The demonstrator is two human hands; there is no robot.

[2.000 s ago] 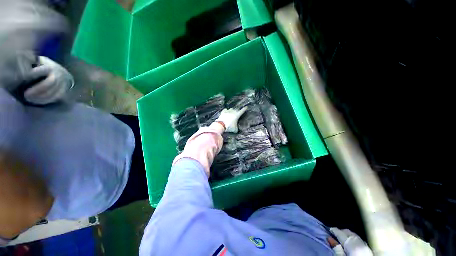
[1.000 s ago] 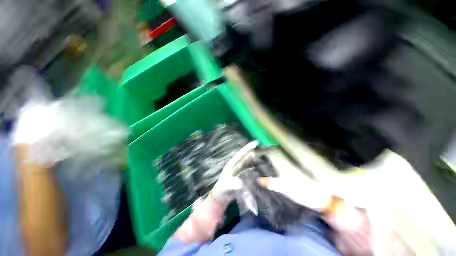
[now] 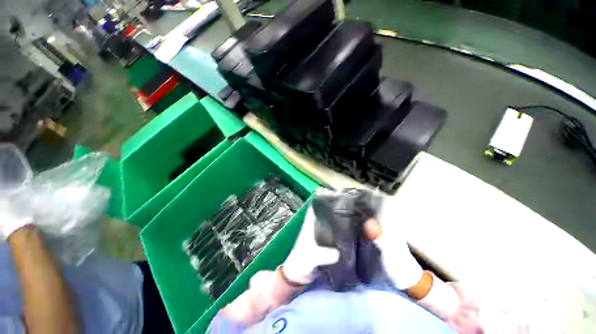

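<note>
My left hand (image 3: 306, 251) and my right hand (image 3: 395, 254), in white gloves with some bare fingertips, hold a dark bagged housing (image 3: 346, 238) between them, close to my chest. The housing is blurred, grey-black and partly covered by the fingers. The near green box (image 3: 171, 277) stands open to the left of my hands. Bagged housings (image 3: 245, 225) lie in it in tight rows, glossy and wrinkled.
A second green box (image 3: 157, 147) holds dark parts behind. Stacked black housings (image 3: 327, 72) stand along the line edge. White bench paper (image 3: 470, 228) lies at right. A white adapter unit (image 3: 510, 135) with a cord is on the belt. A co-worker (image 3: 78, 293) at left holds a clear bag (image 3: 72, 202).
My left hand has left the box, and both hands now hold a bagged housing at my chest. The view has swung right, showing the housing stack and belt.
</note>
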